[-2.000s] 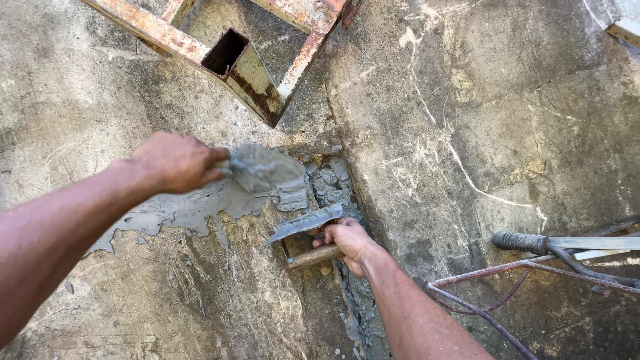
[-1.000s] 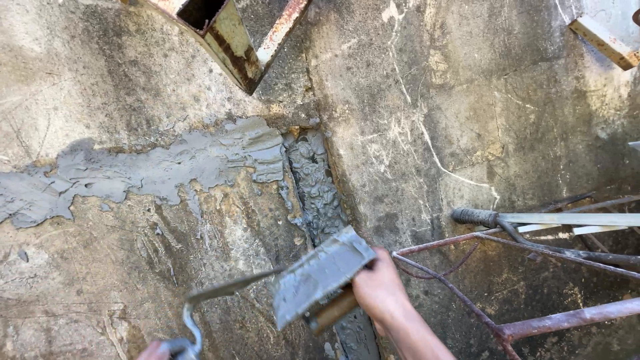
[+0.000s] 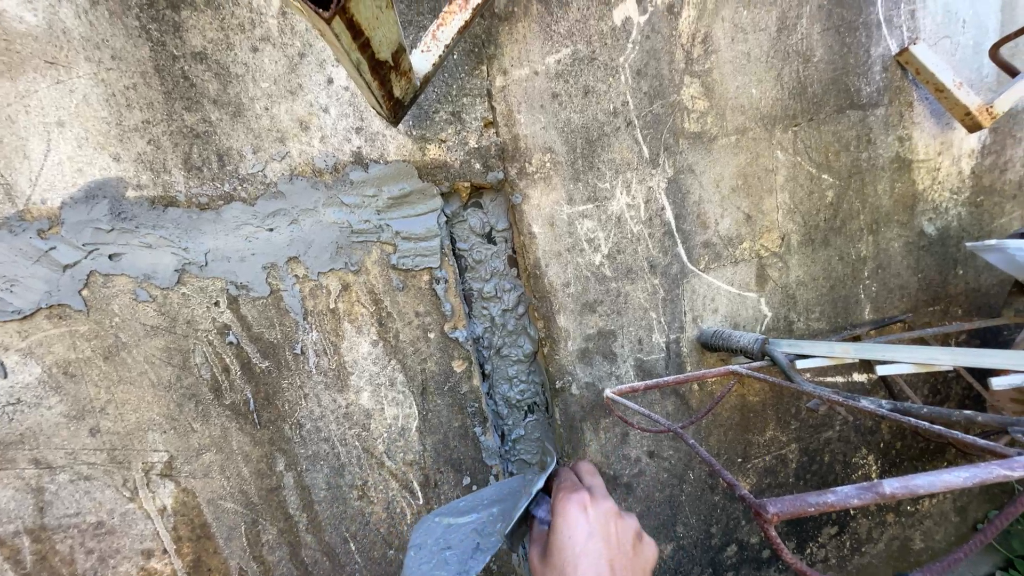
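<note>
At the bottom centre my right hand (image 3: 592, 524) grips a flat metal plastering tool (image 3: 476, 524) by a handle mostly hidden under the fingers; its plate is smeared with grey mortar. The plate's upper tip overlaps the lower end of a vertical groove packed with rough, lumpy wet mortar (image 3: 504, 336). A smoother, ragged-edged band of mortar (image 3: 232, 232) runs left from the top of that groove across the stained concrete wall (image 3: 320, 416). My left hand is out of view, and the trowel it held earlier cannot be made out.
A rusty rectangular metal tube frame (image 3: 372, 56) juts in at the top. Rusty bent metal rods (image 3: 688, 436) reach in from the right, beside a pale bar with a dark wrapped end (image 3: 732, 342). Another rust-edged bracket (image 3: 944, 84) stands at the upper right.
My left hand with the trowel has gone from the horizontal mortar band down out of view. My right hand with the plate tool sits lower in the picture. The view has shifted.
</note>
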